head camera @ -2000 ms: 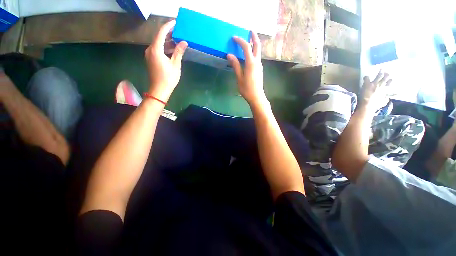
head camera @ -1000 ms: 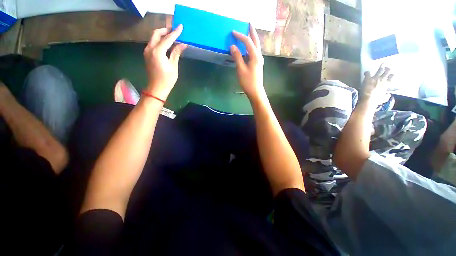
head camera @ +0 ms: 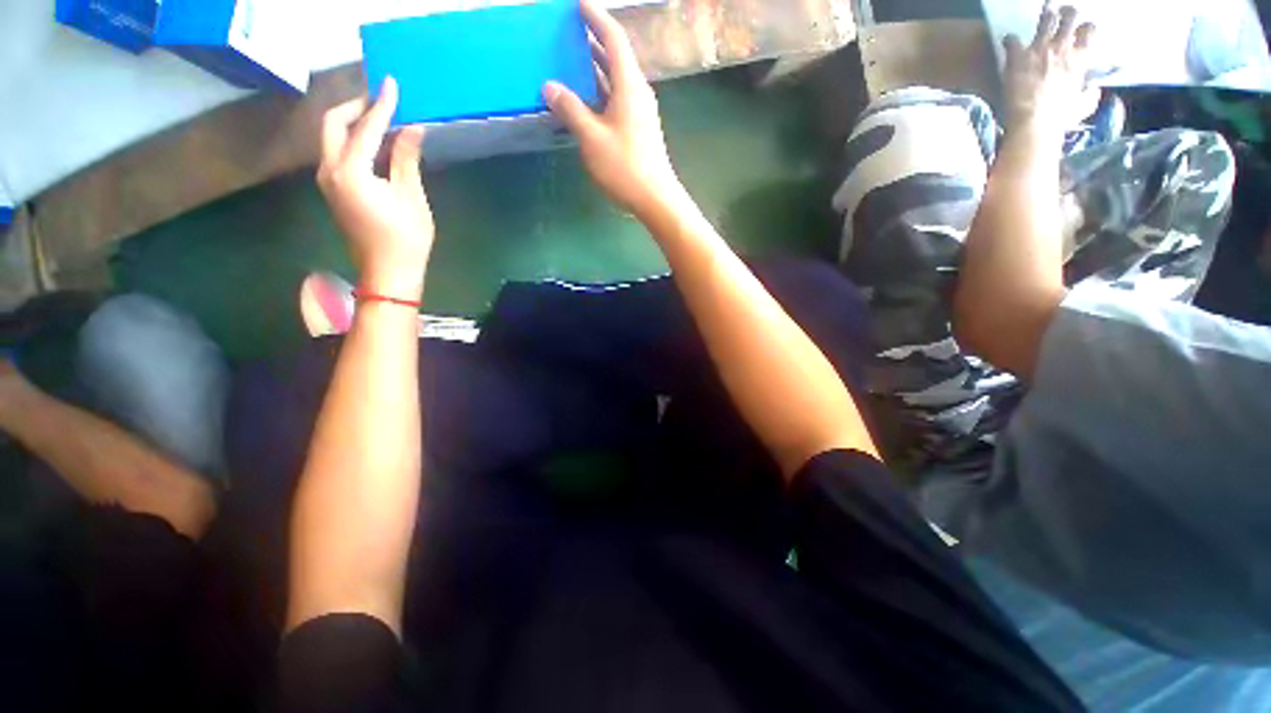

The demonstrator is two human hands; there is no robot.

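Observation:
A retail box (head camera: pixel 481 63) with a bright blue top face and a white side toward me is held over the table's near edge, at the top of the view. My left hand (head camera: pixel 374 181) grips its left end, fingertips on the blue face and side. My right hand (head camera: pixel 620 126) grips its right end, with the thumb on the blue face. The box looks closed. Its far side and underside are hidden.
More blue-and-white boxes (head camera: pixel 230 39) lie on the white table board (head camera: pixel 84 126) at upper left. A wooden pallet edge (head camera: pixel 181 178) runs below it. A person in camouflage trousers (head camera: pixel 913 181) sits at right. Another person's arm (head camera: pixel 105 453) shows at left.
The view has turned, so the boxes at upper left show more. The held box and both hands now appear further left and slightly higher, with the blue face more toward me.

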